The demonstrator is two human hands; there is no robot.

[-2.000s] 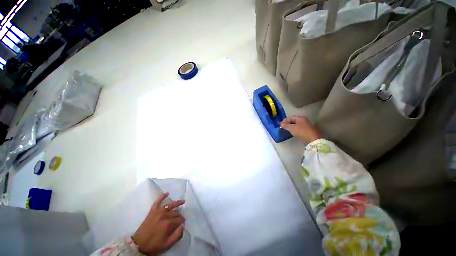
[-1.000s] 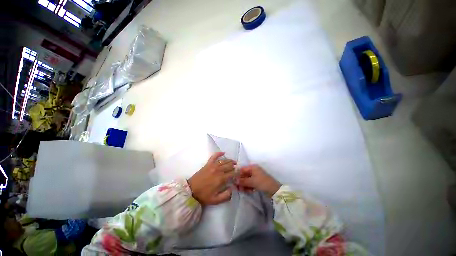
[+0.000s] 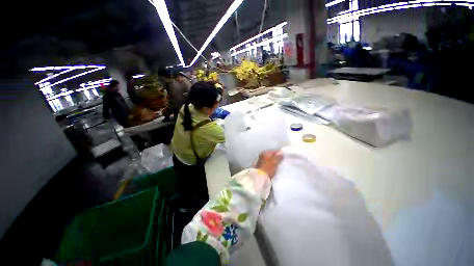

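A whitish wrapped tote (image 3: 322,213) fills the lower middle, blurred, on the table near me. A second whitish wrapped tote (image 3: 252,139) stands beyond it to the left. My left hand (image 3: 270,162), in a floral sleeve, is between the two, at the upper left corner of the nearer one. The hand is blurred, and whether its fingers grip the wrapping cannot be told. My right hand is not in view.
A blue tape roll (image 3: 296,127) and yellow tape roll (image 3: 309,138) lie on the off-white table (image 3: 436,140). Plastic-wrapped packs (image 3: 369,123) lie behind. A person (image 3: 197,130) stands at the left table side. A green crate (image 3: 114,223) is at lower left.
The view has swung left and up. My right hand and the blue dispenser have left the picture. My left hand has moved from the folded paper to the wrapped tote's corner.
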